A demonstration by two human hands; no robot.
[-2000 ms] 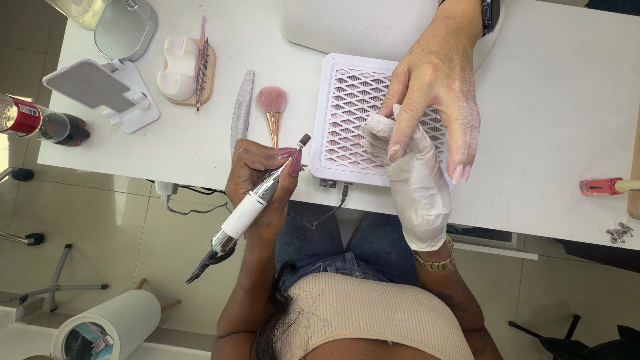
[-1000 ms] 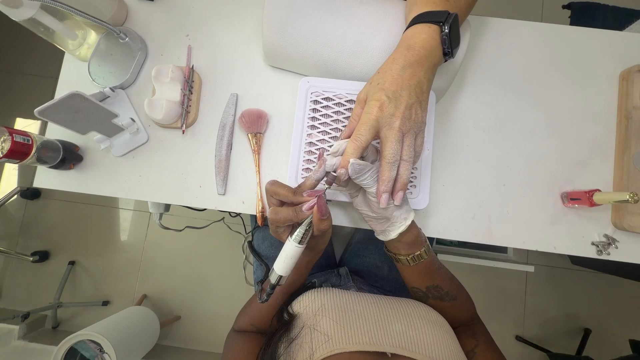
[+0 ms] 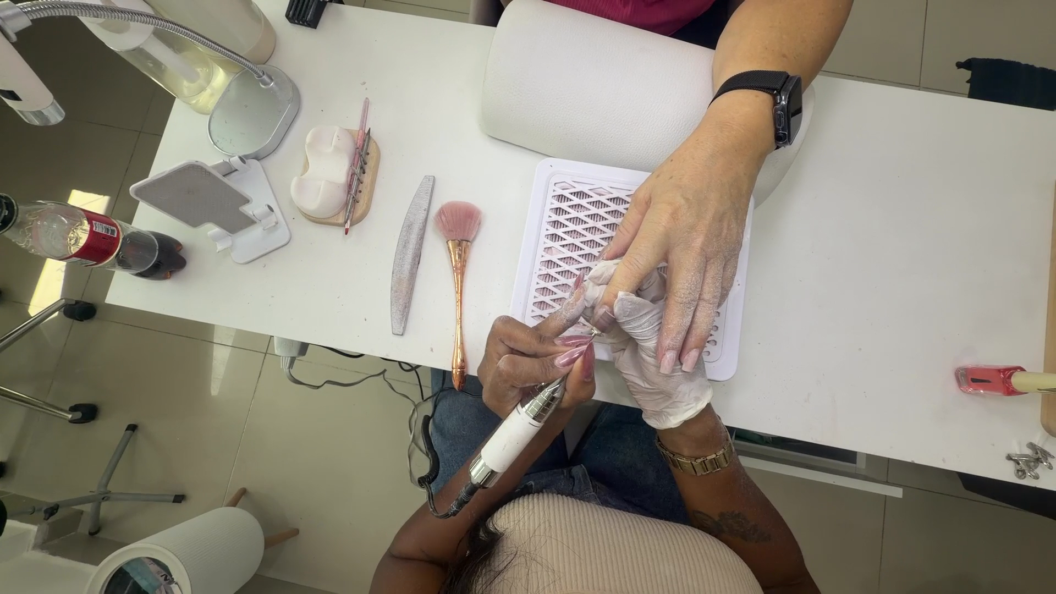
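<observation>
My left hand is bare and grips a white and silver electric nail drill like a pen. Its bit meets a fingertip of another person's hand, close to the nail. My right hand, in a whitish glove dusted with powder, holds that finger from below and partly hides behind the other hand. Both hands work over a white nail dust collector with a lattice grille. Left of it lie a pink brush with a gold handle and a grey nail file.
A white armrest cushion stands beyond the dust collector. To the left are a brush holder, a phone stand, a lamp base and a soda bottle. A red polish bottle and metal bits lie at right.
Two seconds ago my left hand held the drill apart from the other person's hand; it has moved right, and the bit is now at the fingertip. The view has shifted slightly.
</observation>
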